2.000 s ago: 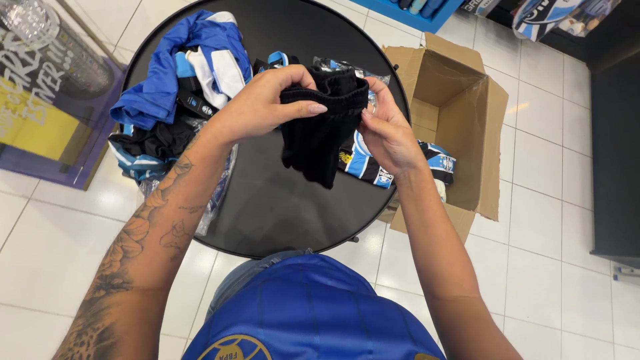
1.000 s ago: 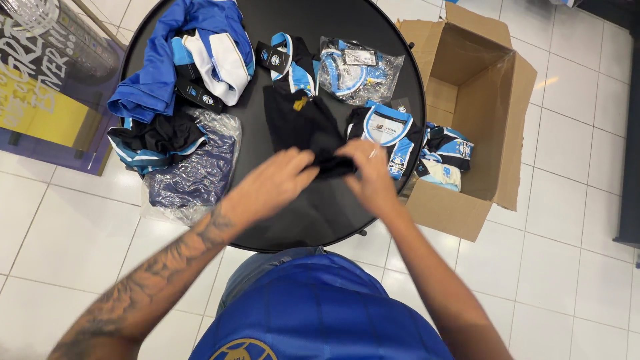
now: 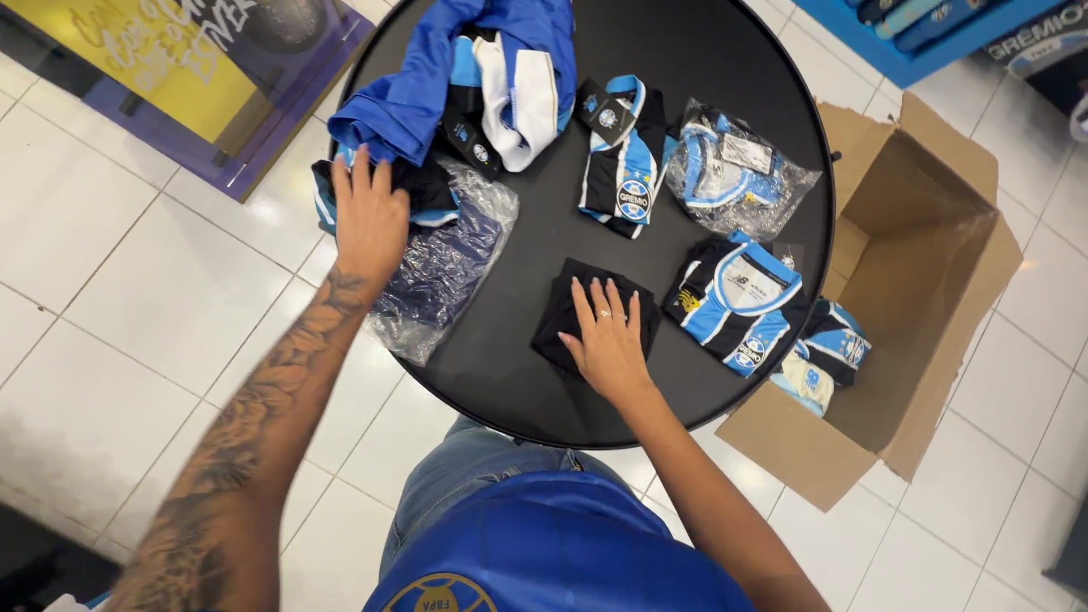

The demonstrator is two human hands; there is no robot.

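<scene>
My right hand lies with fingers spread on a folded black garment near the front of the round black table. At the table's left edge my left hand touches a black garment with light-blue trim; whether its fingers grip the cloth cannot be told. Beneath that garment is a dark blue item in a clear plastic bag. Blue and white clothing is heaped just above. Right of the black garment lies a folded striped football jersey.
Farther back lie another folded striped jersey and a bagged jersey. An open cardboard box, with folded garments inside, stands on the tiled floor against the table's right side. A purple and yellow display is at upper left.
The black garment, held up in both hands two seconds ago, now lies folded on the table. My left hand has moved left from it to the pile; my right hand rests flat on it.
</scene>
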